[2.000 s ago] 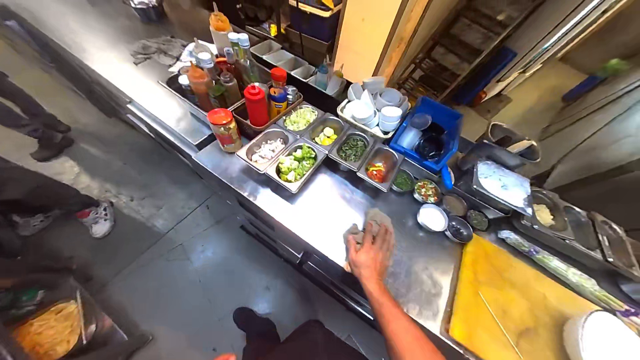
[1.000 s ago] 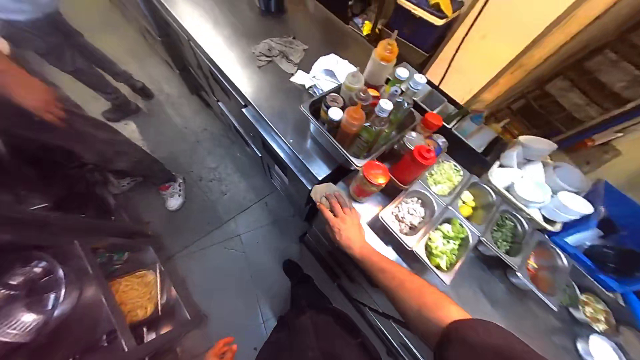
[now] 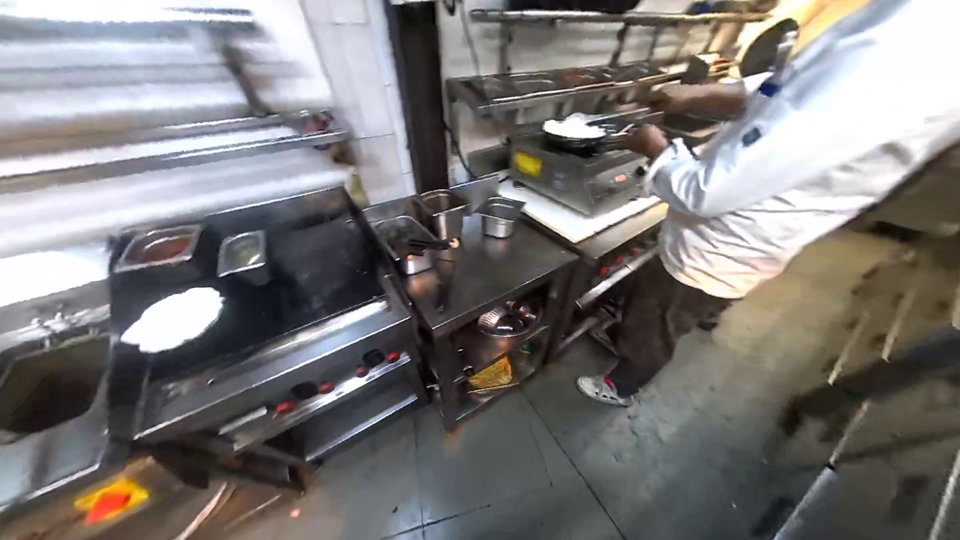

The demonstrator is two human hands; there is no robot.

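Note:
Neither my left hand nor my right hand shows in the head view, so what they hold is hidden. A black flat griddle (image 3: 322, 259) stands at the left, with a round white item (image 3: 174, 320) lying on its surface. Two small steel containers, one with reddish contents (image 3: 159, 247) and one with pale contents (image 3: 242, 253), sit toward its back. Right of the griddle, a steel table (image 3: 499, 266) carries several steel containers, one holding a dark-handled utensil (image 3: 426, 244).
A co-worker in a white jacket (image 3: 757, 202) stands at the right, hands at a pan with white contents (image 3: 576, 136) on a countertop cooker (image 3: 574, 180). Steel shelves (image 3: 570, 79) run above. A lower shelf holds metalware (image 3: 506, 320). A sink (image 3: 52, 382) is at far left.
The view has swung from the prep counter to the cooking stations. My hand with the grey cloth, on the counter edge by the jar one second ago, is out of view.

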